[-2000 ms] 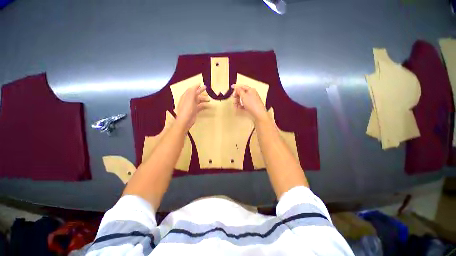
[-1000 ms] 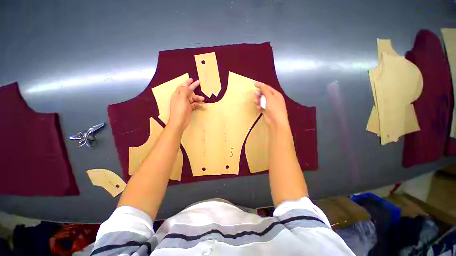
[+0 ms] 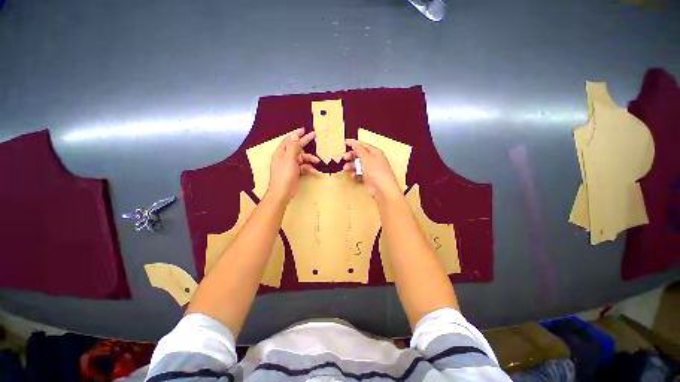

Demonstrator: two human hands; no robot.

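Note:
The tan centre body pattern [image 3: 328, 231] lies on the maroon fabric pieces [image 3: 458, 198]. A narrow tan tab pattern [image 3: 329, 127] lies in its neck opening, notched end toward me. Tan side panel patterns [image 3: 250, 242] lie on either side of the body pattern. My left hand [image 3: 289, 166] rests at the left shoulder of the body pattern, fingers apart, fingertips near the tab. My right hand [image 3: 367, 168] holds a small white tailor's chalk [image 3: 358, 166] at the right side of the neck opening.
A silver metal clamp [image 3: 149, 214] and a small curved tan piece [image 3: 171, 282] lie left. Another maroon piece [image 3: 60, 216] is at far left. A tan pattern pile [image 3: 613, 168] and more maroon fabric [image 3: 656, 216] are at right. A shiny metal object [image 3: 428, 8] shows at the far edge.
The tab, tilted a second ago, now lies straighter. My right hand has moved from the right shoulder of the card to the neck opening. My left hand stays by the left shoulder. The view has shifted.

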